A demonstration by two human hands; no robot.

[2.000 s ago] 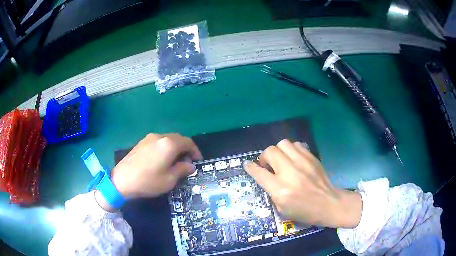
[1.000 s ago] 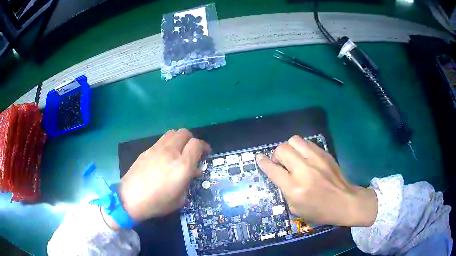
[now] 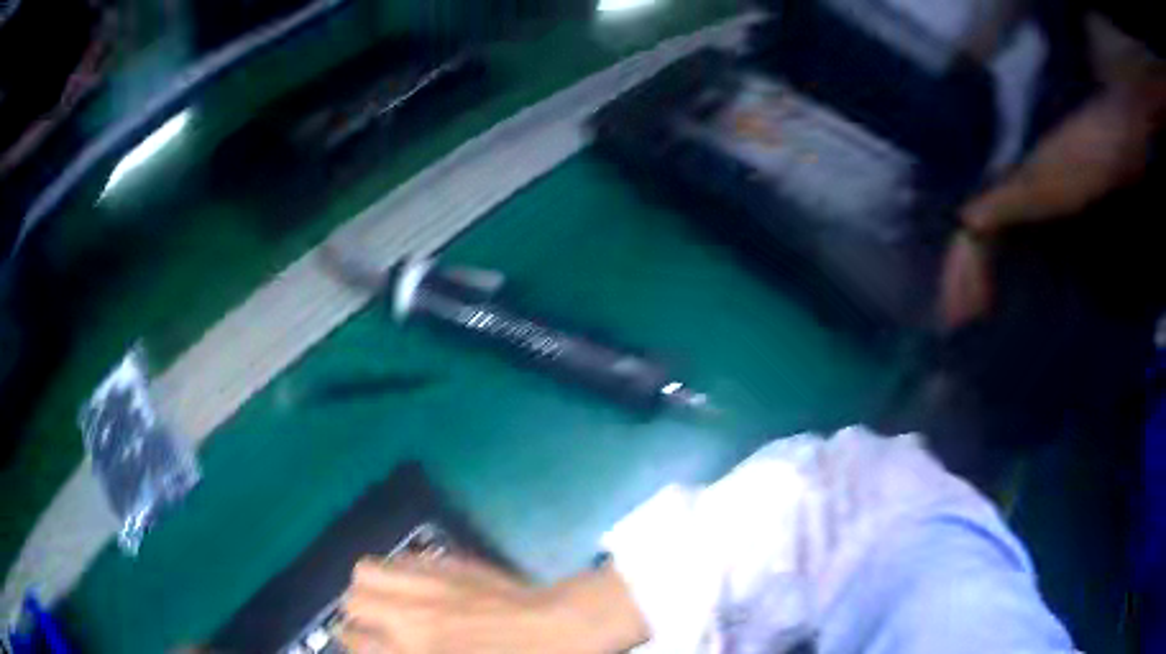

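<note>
The view is strongly blurred. My right hand (image 3: pixel 441 611) lies at the bottom, over the top edge of the housing with the board (image 3: pixel 315 634), on the black foam pad (image 3: pixel 365 543). Its fingertips are blurred, so I cannot tell whether they hold anything. Only the housing's upper edge and corner show; the rest is under my hand or below the picture. My left hand cannot be made out; a small skin-coloured patch at the bottom edge is too cut off to tell.
The electric screwdriver (image 3: pixel 537 342) lies on the green bench, with blurred dark tweezers (image 3: pixel 365 387) beside it. The zip bag (image 3: pixel 133 450) is at the left, a blue bin (image 3: pixel 41 629) below it. Another unit (image 3: pixel 818 147) and another person's arm (image 3: pixel 1055 179) are upper right.
The view has swung to the right, so the bench things appear further left and the unit lower. The red bags have left the picture. Another unit and a person's arm have come in.
</note>
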